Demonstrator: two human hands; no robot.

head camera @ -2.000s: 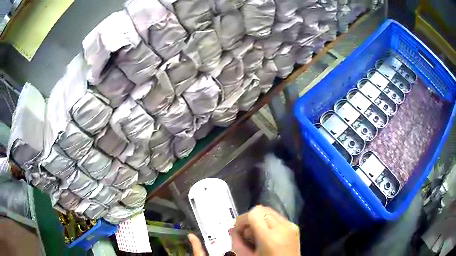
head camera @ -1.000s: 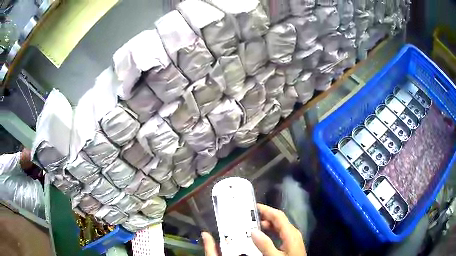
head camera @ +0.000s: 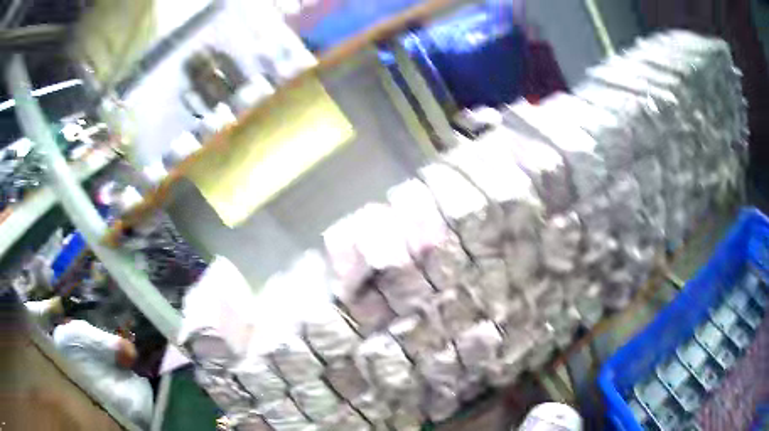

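A silver-white housing (head camera: pixel 552 417) shows only its rounded end at the bottom edge, right of centre. The rest of it is cut off by the frame. Neither of my hands is in the picture. The frame is blurred. Paper-wrapped housings (head camera: pixel 472 252) stand in a high stacked bank across the middle and right. A blue plastic crate (head camera: pixel 620 404) is at the lower right, partly cut off, with a row of bare housings (head camera: pixel 687 370) inside on a mottled pink-red layer (head camera: pixel 742 391).
A wood-edged shelf (head camera: pixel 160 198) with a hanging yellow sheet (head camera: pixel 274 156) crosses the upper left. A blue object (head camera: pixel 476 55) is behind the bank. Another person's white sleeve (head camera: pixel 93 358) shows at lower left, near a pale curved bar (head camera: pixel 110 261).
The view has swung up and to the left. The bank and crate sit lower and further right. My hands and most of the housing have dropped out of the picture, and the shelf shows more.
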